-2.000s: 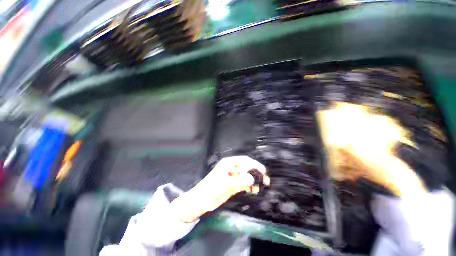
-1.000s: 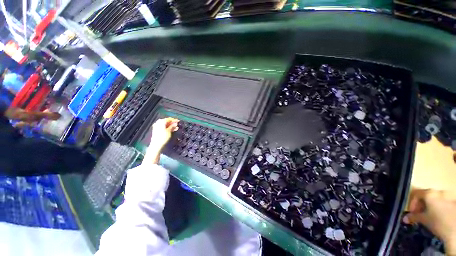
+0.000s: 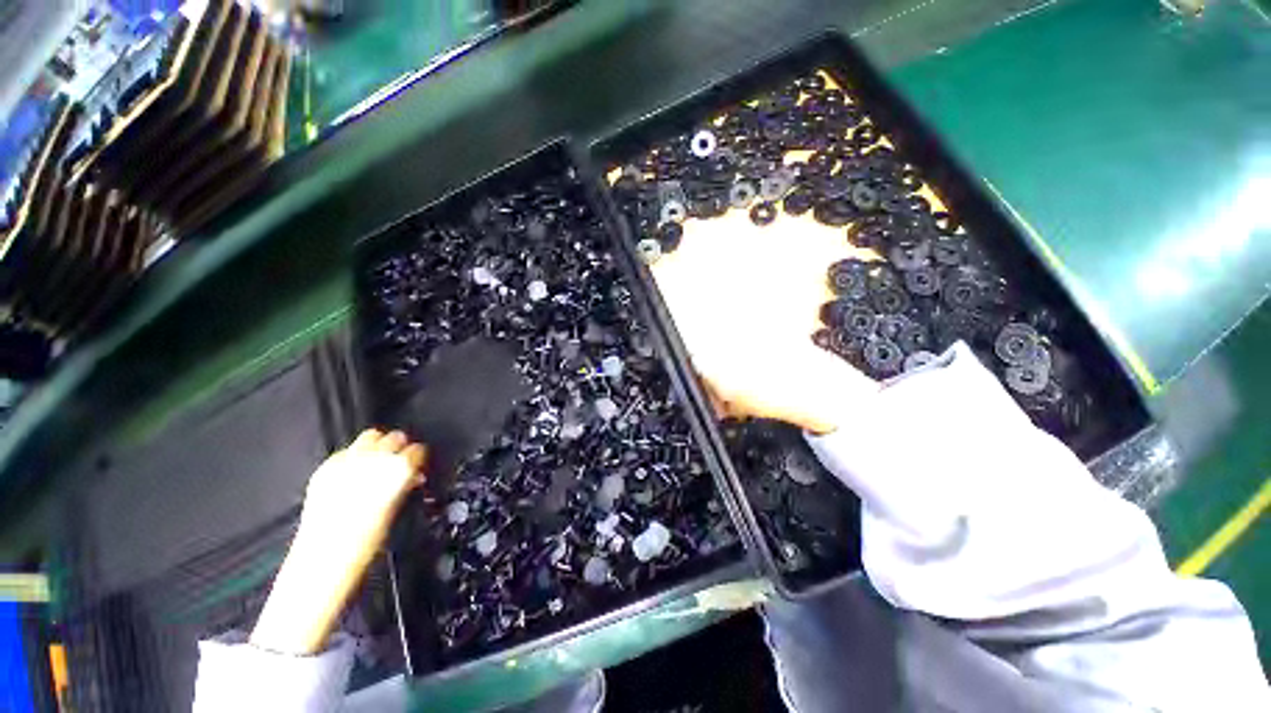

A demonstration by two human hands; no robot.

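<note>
My left hand (image 3: pixel 365 481) is over the left edge of the left parts bin (image 3: pixel 460 397), fingertips bent together at its inner side; whether they hold a part cannot be told. The left bin holds heaped small black stemmed parts (image 3: pixel 609 490) around a bare dark patch. My right hand (image 3: pixel 767 383) is low in the right parts bin (image 3: pixel 1038 258), over the glaring bin liner (image 3: pixel 760 279); its fingers are washed out and partly hidden. Black ring parts (image 3: pixel 892 300) lie heaped behind and to the right of the liner.
Flat dark trays (image 3: pixel 209 446), blurred, lie left of the bins. A raised green ledge (image 3: pixel 265 279) runs behind. Brown-edged stacked boards (image 3: pixel 181 126) stand at the far left. A green surface (image 3: pixel 1115 181) is at the right, with a yellow line (image 3: pixel 1227 529) below it.
The view has swung right, so both bins show more fully. My left hand has moved from the grid tray to the left bin's edge. My right hand is now further into the right bin.
</note>
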